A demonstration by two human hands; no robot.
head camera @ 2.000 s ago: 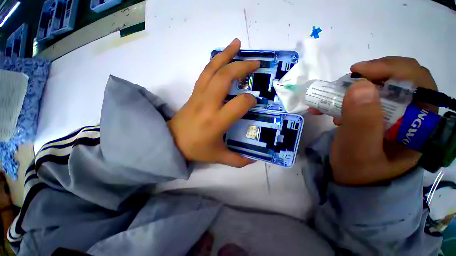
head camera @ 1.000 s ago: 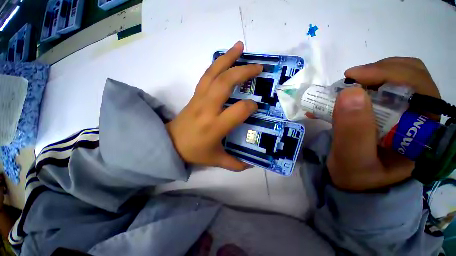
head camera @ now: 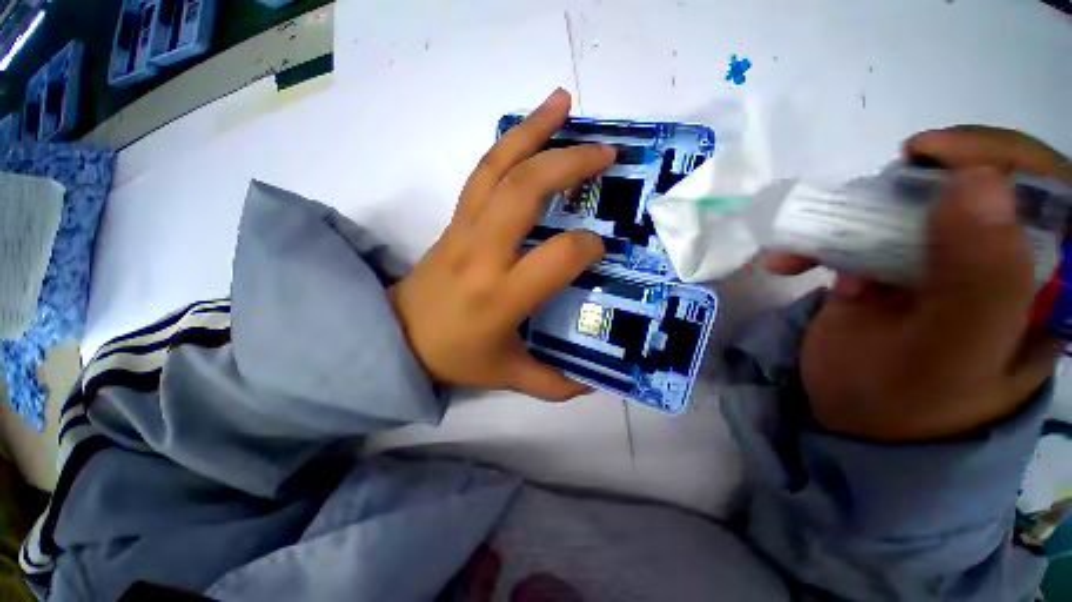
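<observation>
Two light-blue housings lie side by side on the white sheet, an upper one [head camera: 629,200] and a lower one [head camera: 658,341] with a small silvery contact plate [head camera: 590,319]. My left hand [head camera: 494,271] spans both, fingers on the upper housing and thumb at the lower one's near edge. My right hand [head camera: 929,282] grips the glue syringe [head camera: 852,223], blurred, pointing left. Its pale-green needle [head camera: 725,203] is over the crumpled white tissue [head camera: 711,229], right beside the upper housing. The rear of the syringe is cut off by the picture's edge.
A blue scrap [head camera: 737,69] lies on the white sheet behind the tissue. A bag of light-blue parts [head camera: 73,253] with a white label [head camera: 26,247] is at the left edge. More housings [head camera: 161,35] stand on the dark-green conveyor at the upper left.
The syringe and my right hand have moved to the right, away from the housings. The needle has drawn back across the tissue. Housings on the conveyor have shifted. My left hand is nearly unmoved.
</observation>
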